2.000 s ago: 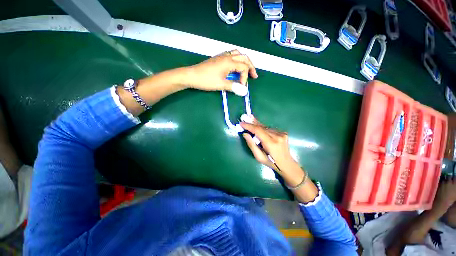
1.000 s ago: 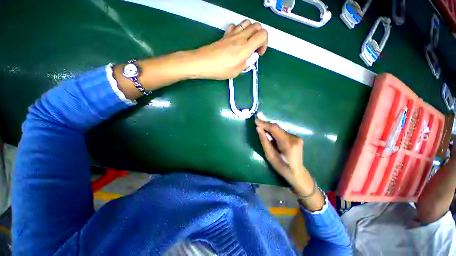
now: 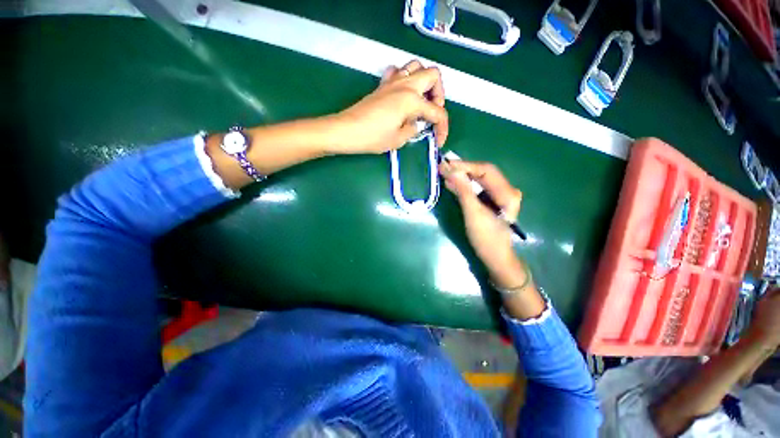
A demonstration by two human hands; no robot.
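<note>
A white oval housing frame [image 3: 416, 205] lies on the green work surface in front of me, its closed loop towards me. My left hand [image 3: 402, 107] grips its far end and hides that end. My right hand [image 3: 479, 192] holds a thin dark-ended pen-like tool [image 3: 489, 204], with its fingertips and a white fingertip cap close to the frame's right side. Whether the tool's tip touches the frame cannot be told.
A salmon-red parts tray [image 3: 599, 321] with slots of small parts is on the right. A white rail [image 3: 530, 107] crosses beyond my hands. More frames [image 3: 605, 75] lie on the conveyor past it. Another person's forearm [image 3: 710, 389] is at the lower right.
My right hand has moved up from the frame's near end to its right side, and the tool now shows clearly. My left hand still holds the far end.
</note>
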